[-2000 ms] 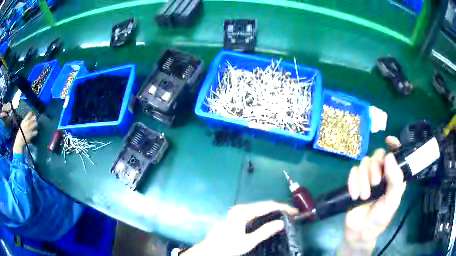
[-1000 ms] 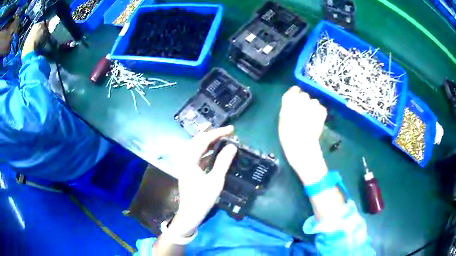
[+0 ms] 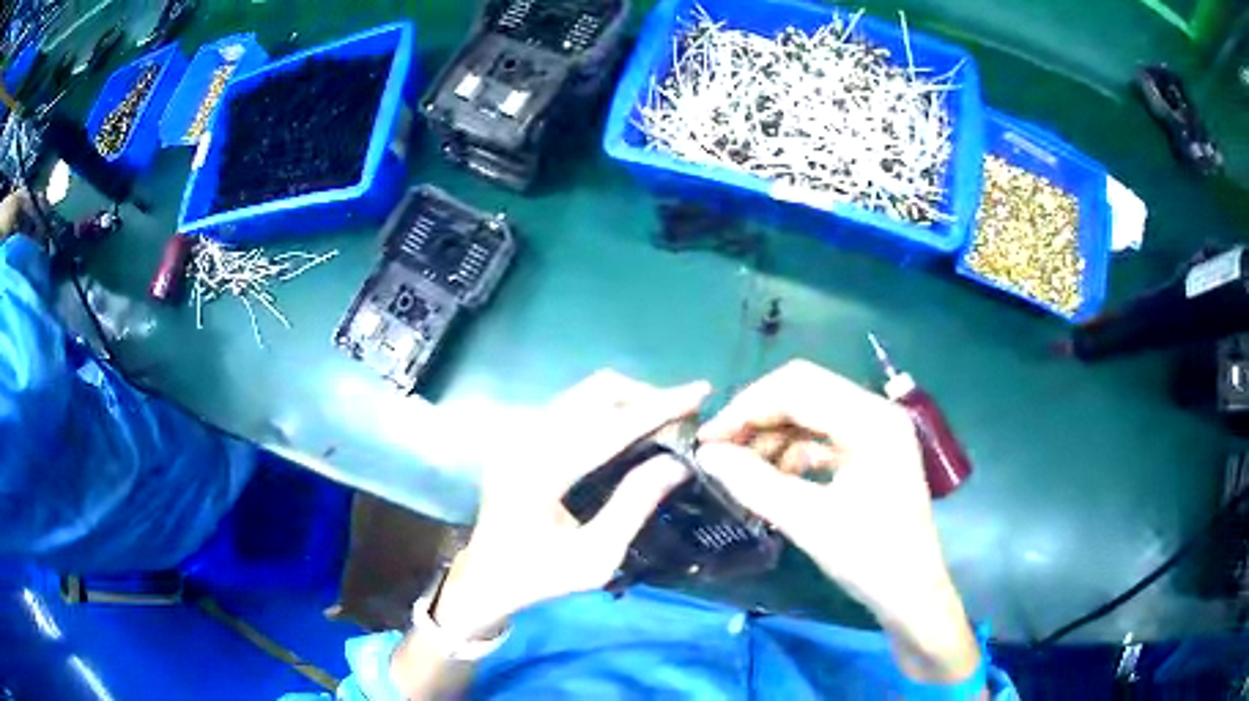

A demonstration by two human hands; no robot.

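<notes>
A black housing (image 3: 699,534) with a slotted grille lies tilted close to my body, partly hidden by my hands. My left hand (image 3: 582,479) grips its left end, with thumb and forefinger at its upper edge. My right hand (image 3: 822,479) is bent over the upper edge, its fingertips pinched against my left fingertips. Whatever small part is between the fingertips is too hidden to name. A dark red bottle (image 3: 936,441) with a thin needle tip lies just right of my right hand. A small dark fitting (image 3: 770,318) stands on the green bench beyond my hands.
A large blue bin (image 3: 801,185) of white leads, a small blue bin (image 3: 1037,292) of brass pieces, stacked housings (image 3: 514,103) and a single housing (image 3: 425,281) lie ahead. A black electric screwdriver (image 3: 1157,318) lies right. A neighbour's blue sleeve (image 3: 96,438) is at left.
My right hand has moved from near the large bin back to the housing and now meets my left fingertips. The head view has shifted, bringing the electric screwdriver into view. My left hand still holds the housing.
</notes>
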